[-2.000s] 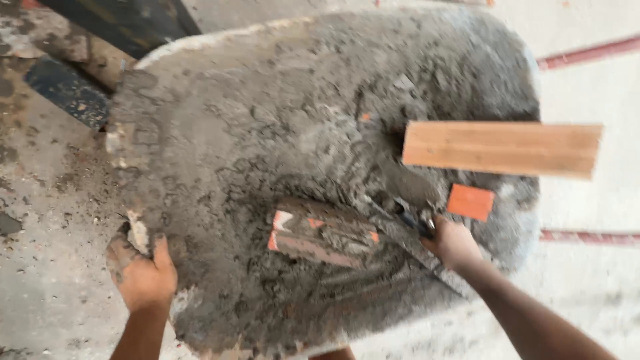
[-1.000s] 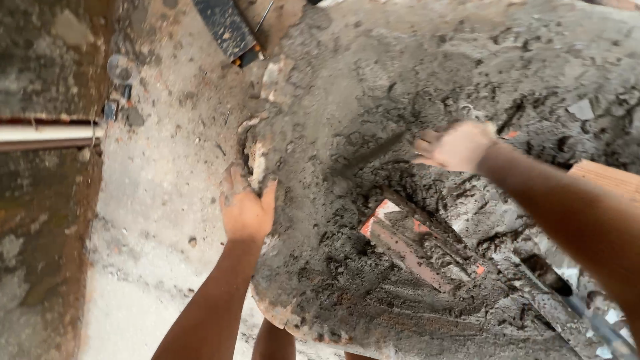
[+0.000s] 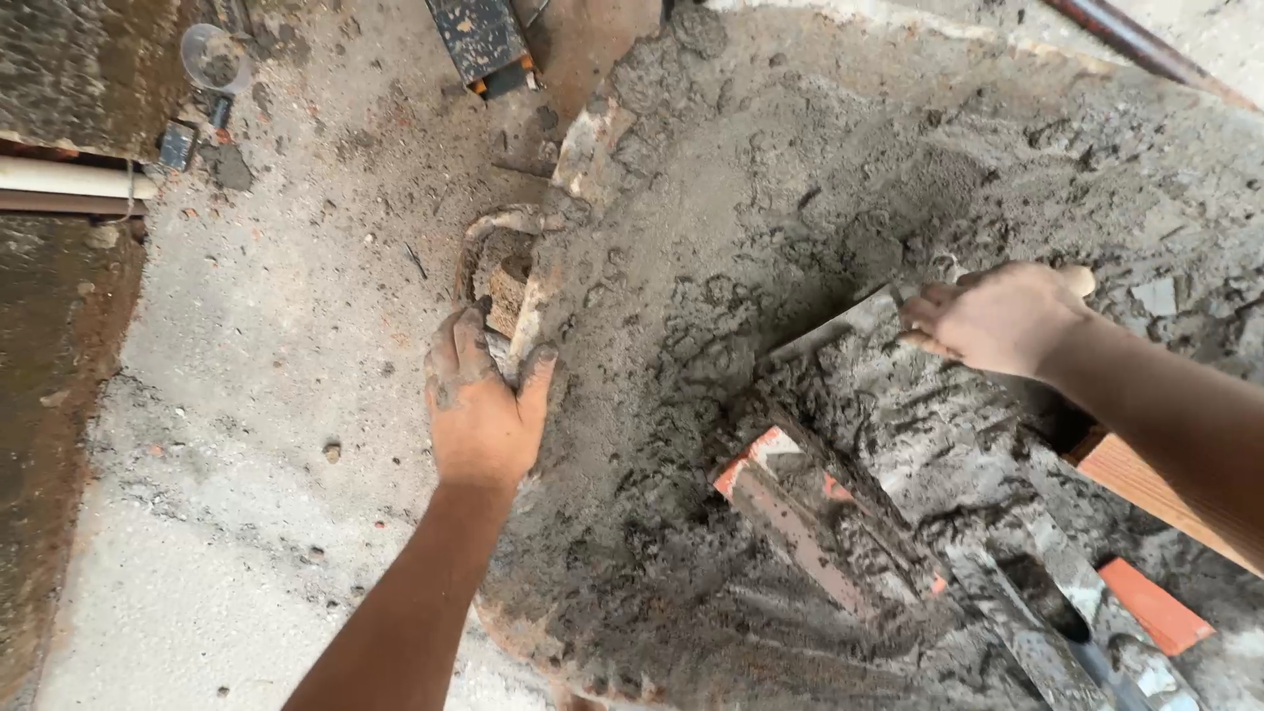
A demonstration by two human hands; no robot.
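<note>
Wet grey mortar (image 3: 750, 227) fills a large tub with a crusted pale rim (image 3: 583, 148). At its left side my left hand (image 3: 486, 395) grips the edge, thumb on the mortar side and fingers outside. My right hand (image 3: 997, 316) is closed around the pale handle of a trowel (image 3: 834, 326), whose blade sits in the mortar, pointing left. Below the blade lies a mortar-smeared orange brick (image 3: 810, 538). A long metal tool (image 3: 1076, 632), coated with mortar, rests at lower right. My right forearm partly covers a wooden board (image 3: 1165, 494).
A small orange piece (image 3: 1155, 604) lies in the mortar at lower right. On the concrete floor are a clear plastic cup (image 3: 214, 59) and a dark spattered object (image 3: 479, 39). A white pipe (image 3: 74, 178) enters at left; a reddish bar (image 3: 1145, 44) crosses the top right.
Two seconds ago my right hand was beside the small orange piece; it is now farther up, holding the trowel. My left hand remains at the tub's edge. The view has shifted left and closer.
</note>
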